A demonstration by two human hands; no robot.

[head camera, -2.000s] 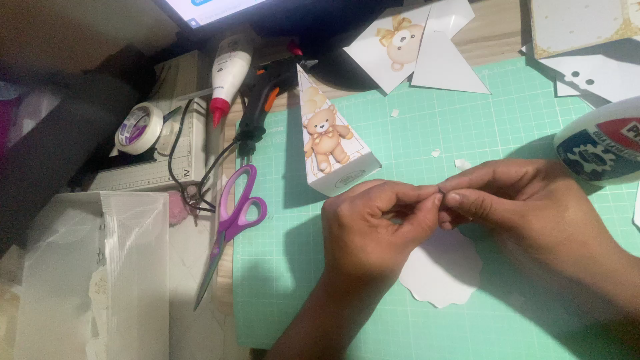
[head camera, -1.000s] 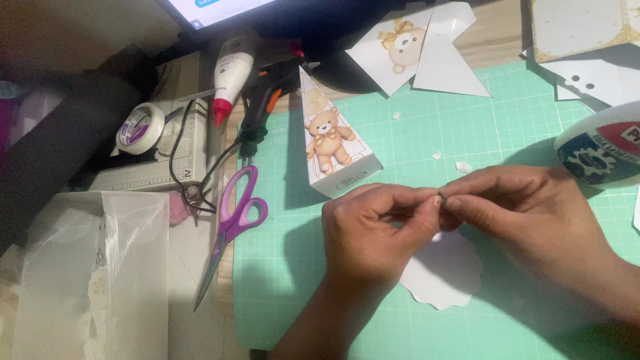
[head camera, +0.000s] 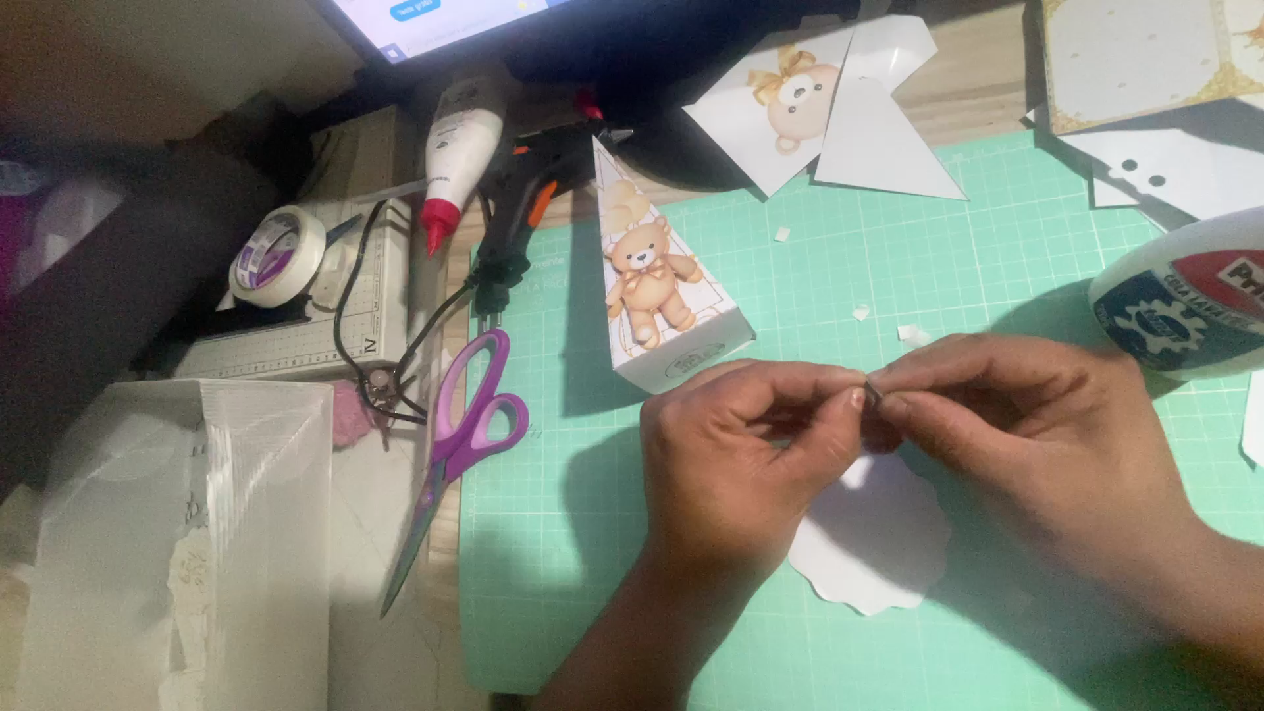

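Observation:
My left hand point(head camera: 755, 459) and my right hand point(head camera: 1027, 444) meet at the fingertips, pinching a tiny dark piece point(head camera: 871, 393) between them; its kind cannot be made out. Under them a white scalloped paper round point(head camera: 874, 543) lies on the green cutting mat point(head camera: 553, 632), partly covered by the fingers. Just beyond my left hand is a pointed paper box with a teddy bear print point(head camera: 652, 286). Small white paper scraps point(head camera: 913, 334) lie past my fingertips. A large white glue bottle point(head camera: 1185, 306) is beside my right hand.
Purple-handled scissors point(head camera: 454, 444), a glue gun point(head camera: 523, 197), a red-tipped glue bottle point(head camera: 459, 158) and a tape roll point(head camera: 279, 257) on a paper trimmer point(head camera: 370, 296) are at the left, above a translucent container point(head camera: 267, 543). Cut papers point(head camera: 879, 128) and a monitor point(head camera: 434, 25) are at the far side.

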